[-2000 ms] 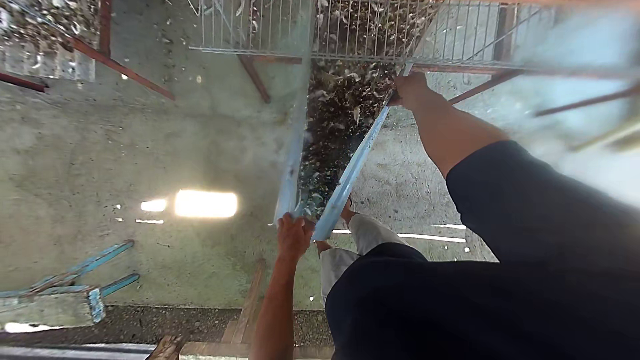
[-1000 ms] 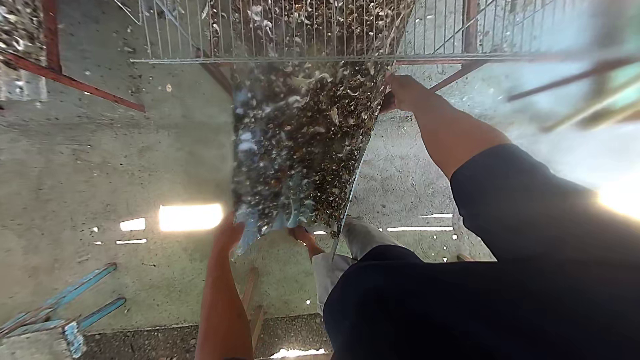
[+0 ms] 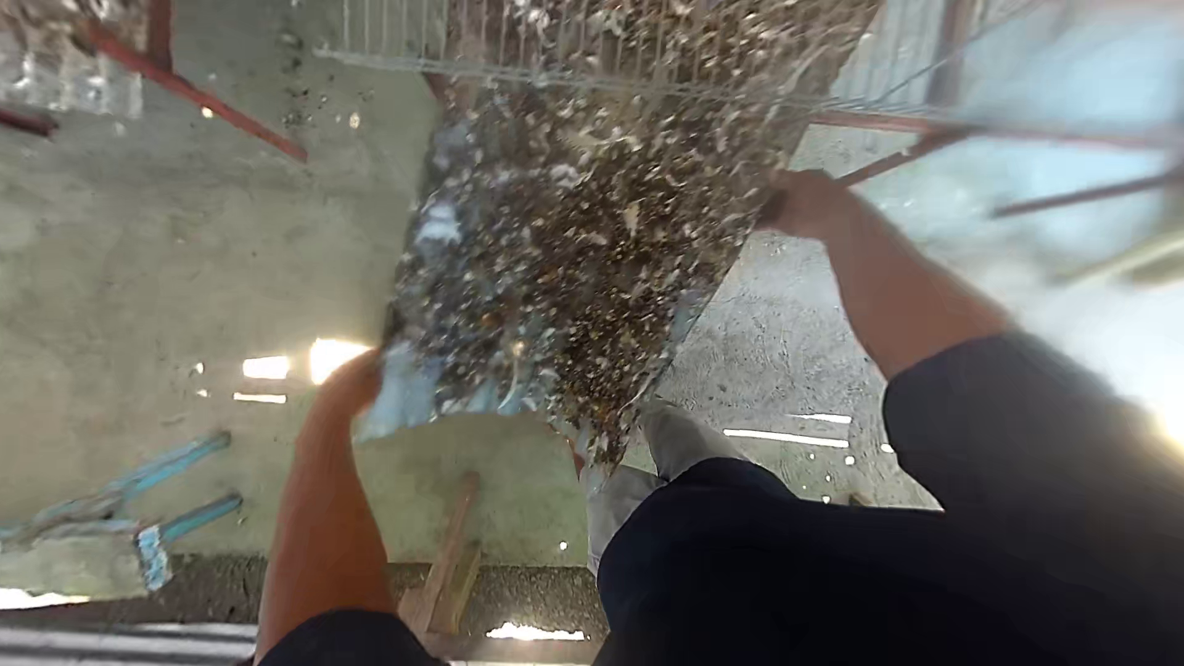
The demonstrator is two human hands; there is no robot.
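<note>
A bluish plastic sheet (image 3: 402, 393) hangs from under a wire-mesh rack (image 3: 555, 79) toward my legs, covered with brown and whitish loose litter (image 3: 592, 250). My left hand (image 3: 356, 384) grips the sheet's left edge near its lower corner. Higher up on the other side, my right hand (image 3: 800, 203) is closed on the sheet's right edge, just below the rack. Its fingertips are partly hidden by the edge. The sheet's near end narrows to a point beside my trouser legs. The picture is somewhat blurred.
Red metal bars (image 3: 888, 157) support the rack, and another red-framed rack (image 3: 199, 92) stands at upper left. A blue-painted wooden piece (image 3: 153, 555) lies at lower left. Wooden boards (image 3: 449, 573) sit near the bottom. The floor is concrete (image 3: 185, 250).
The sheet, narrow and folded two seconds ago, is spread wide with its litter showing. My left hand has moved left with its edge. My right hand remains at the right edge.
</note>
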